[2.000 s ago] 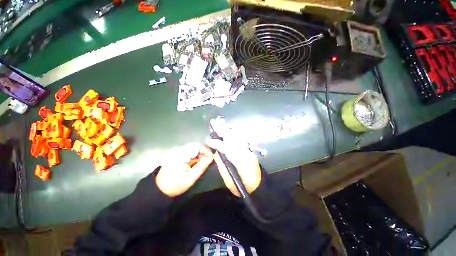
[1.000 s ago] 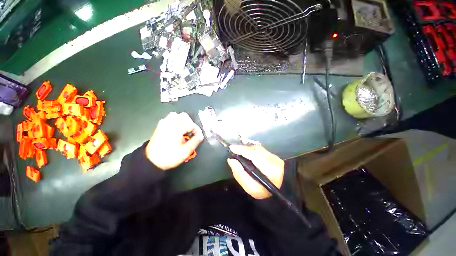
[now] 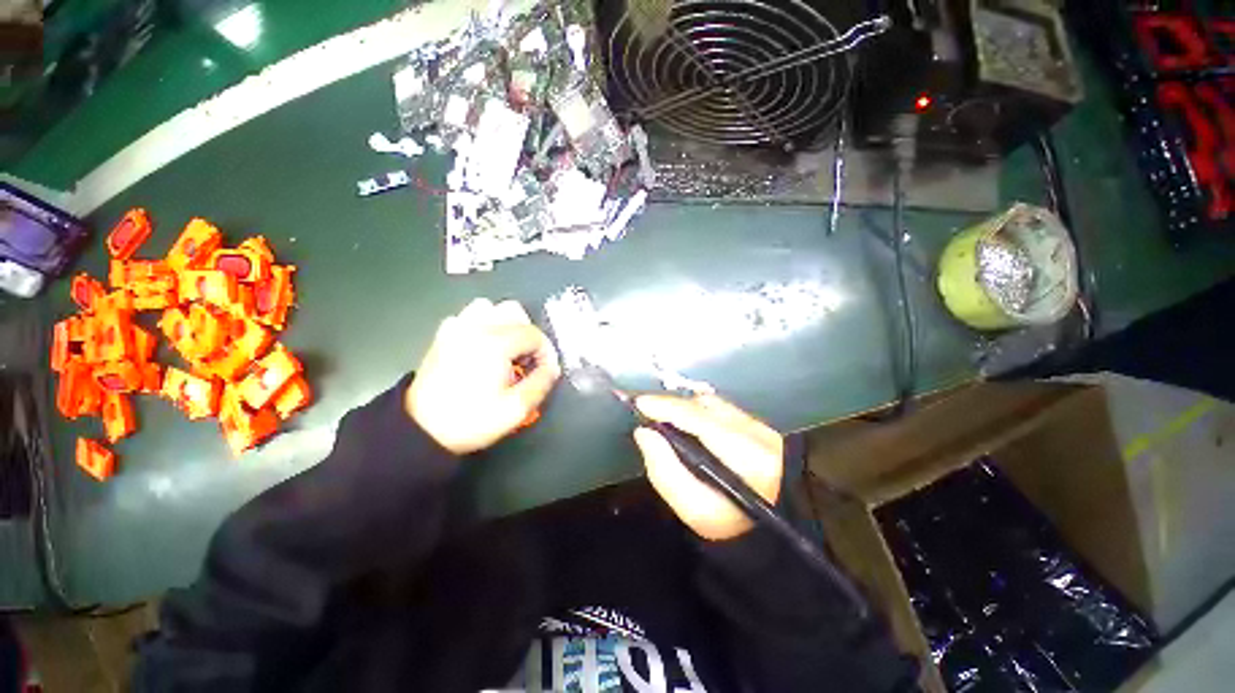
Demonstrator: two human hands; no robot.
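My left hand (image 3: 477,376) is closed around a small orange housing (image 3: 530,416), of which only bits show between and below the fingers. My right hand (image 3: 714,464) holds the black soldering iron (image 3: 731,483) like a pen, its tip pointing left toward a small silver-white part (image 3: 574,320) on the mat near my left fingertips. Glare hides whether the tip touches anything. Orange housings (image 3: 203,332) lie heaped at the left. Circuit boards (image 3: 522,163) are piled in front of the belt rail.
A fan with a spiral guard (image 3: 725,68) stands at the back. A yellow-green round tin or roll (image 3: 978,280) and a black cable (image 3: 899,291) are right. A phone (image 3: 38,233) is far left. A carton with black plastic (image 3: 1009,575) is lower right.
Since two seconds ago my hands have moved apart, and the iron has swung to point left. Over the last second both hands have stayed nearly in place; the view has shifted slightly.
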